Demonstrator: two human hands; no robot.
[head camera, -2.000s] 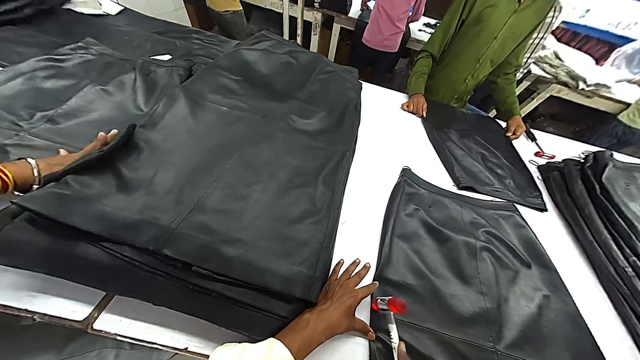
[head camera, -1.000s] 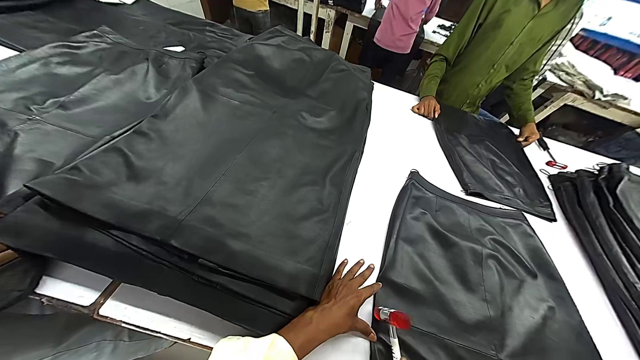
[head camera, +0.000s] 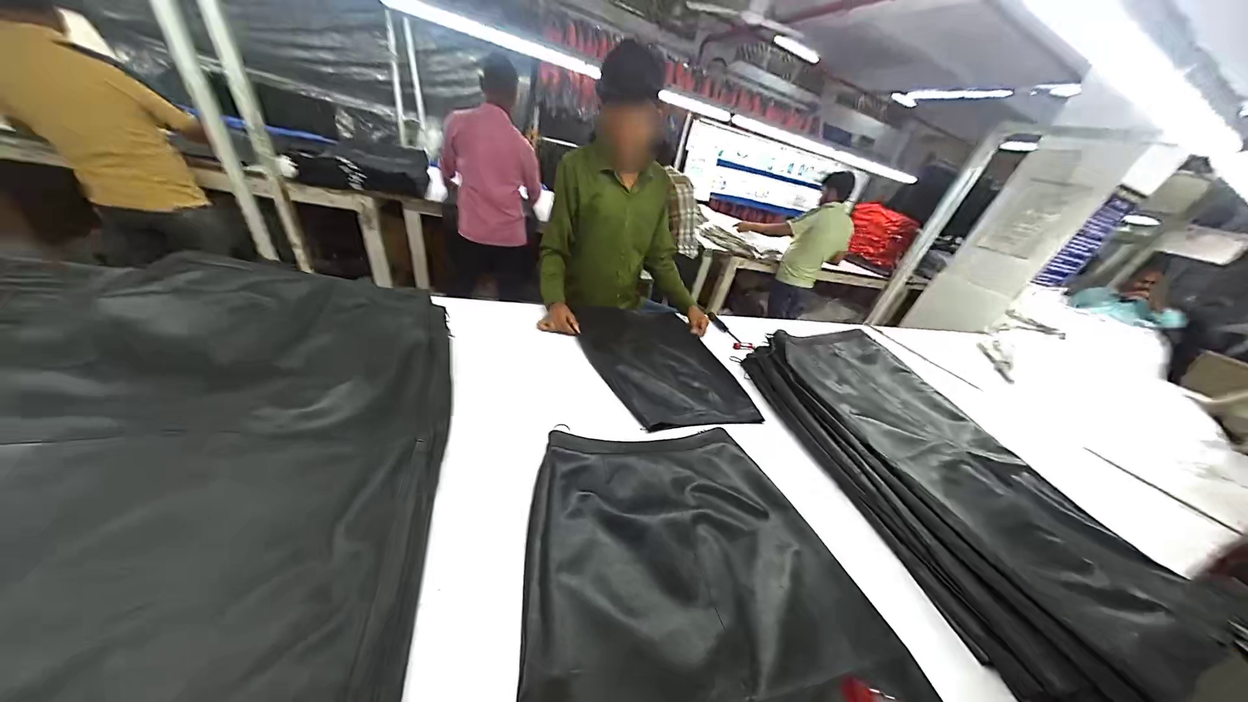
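Note:
Neither my left hand nor my right hand shows in the head view. A black leather skirt (head camera: 682, 565) lies flat on the white table, its waistband at the far end. At the bottom edge, over this skirt, a small part of a red tool (head camera: 863, 690) is visible; what holds it is out of frame. Large black leather pieces (head camera: 214, 468) lie at the left. Across the table, a person in a green shirt (head camera: 609, 224) has both hands at the top of another black leather piece (head camera: 673, 375). A red-tipped tool (head camera: 741, 345) lies beside that person's hand.
A stack of black leather garments (head camera: 936, 468) runs along the right. The white table (head camera: 478, 468) shows between the pieces. Behind stand a person in pink (head camera: 487, 175), one in yellow (head camera: 107, 127) and one in light green (head camera: 811, 244), by other worktables. A slanted pillar (head camera: 1033, 224) stands at right.
The view has swung up and to the right. Both hands were in sight two seconds ago, the left on the large leather, the right on the table by the skirt; now neither is.

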